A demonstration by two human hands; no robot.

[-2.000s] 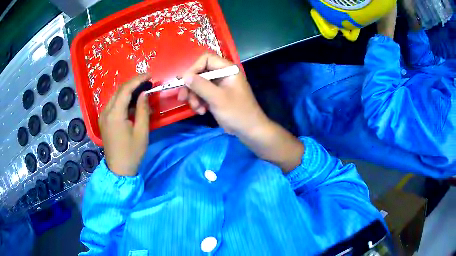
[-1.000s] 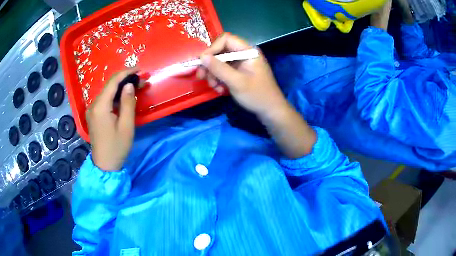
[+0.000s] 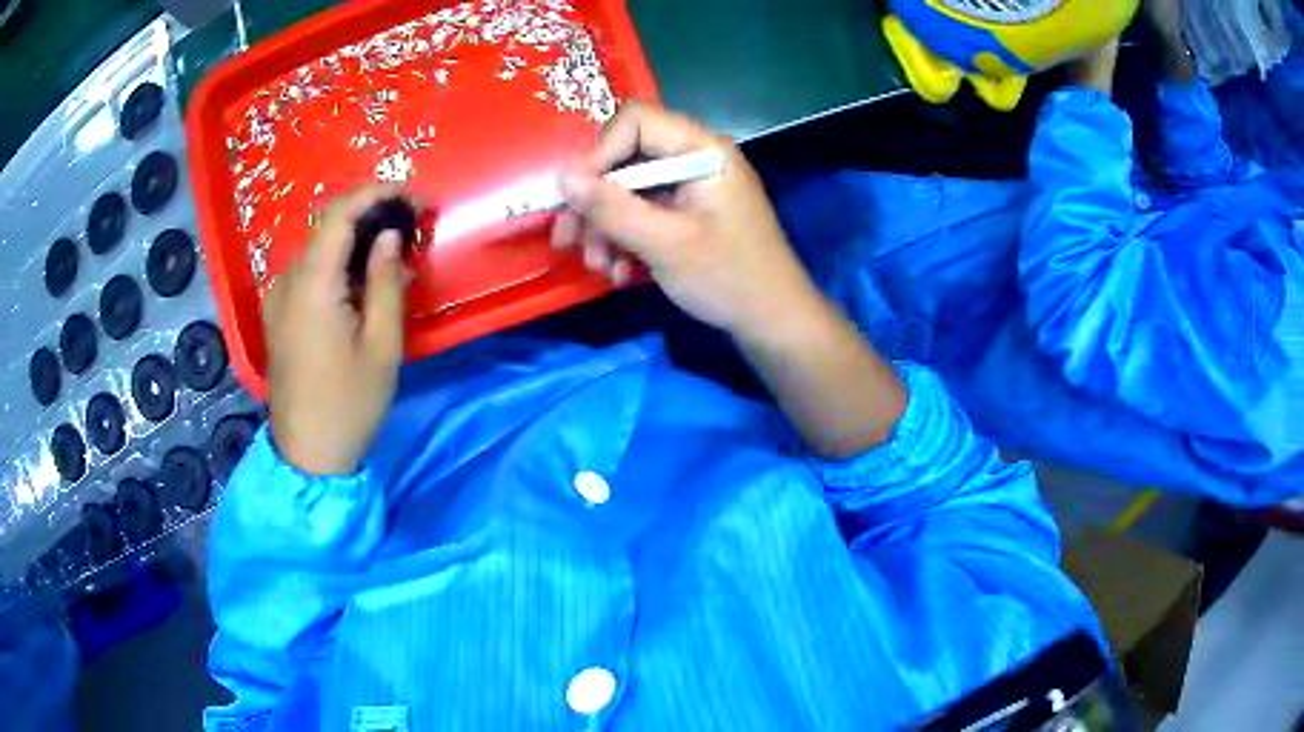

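My left hand (image 3: 332,336) holds a round black part (image 3: 383,229) between thumb and fingers over the lower left of the red tray (image 3: 222,229). My right hand (image 3: 679,215) holds a white pen-shaped tool (image 3: 665,170) over the tray's right side, its tip pointing left toward the black part. The tip is blurred, and it and the part are apart. Many tiny silvery pins (image 3: 572,72) lie scattered in the tray, mostly along its far and left sides.
A clear plastic tray (image 3: 86,322) with rows of black parts lies at left. A yellow and blue fan (image 3: 1001,43) stands on the dark green bench (image 3: 772,65) at upper right. A neighbour in a blue coat (image 3: 1130,272) sits at right. A dark flat object (image 3: 1023,694) shows at the lower edge.
Compared with two seconds ago, the tool tip has moved right, away from the black part, and my hands are farther apart. The black part stays in my left hand. The view has shifted slightly.
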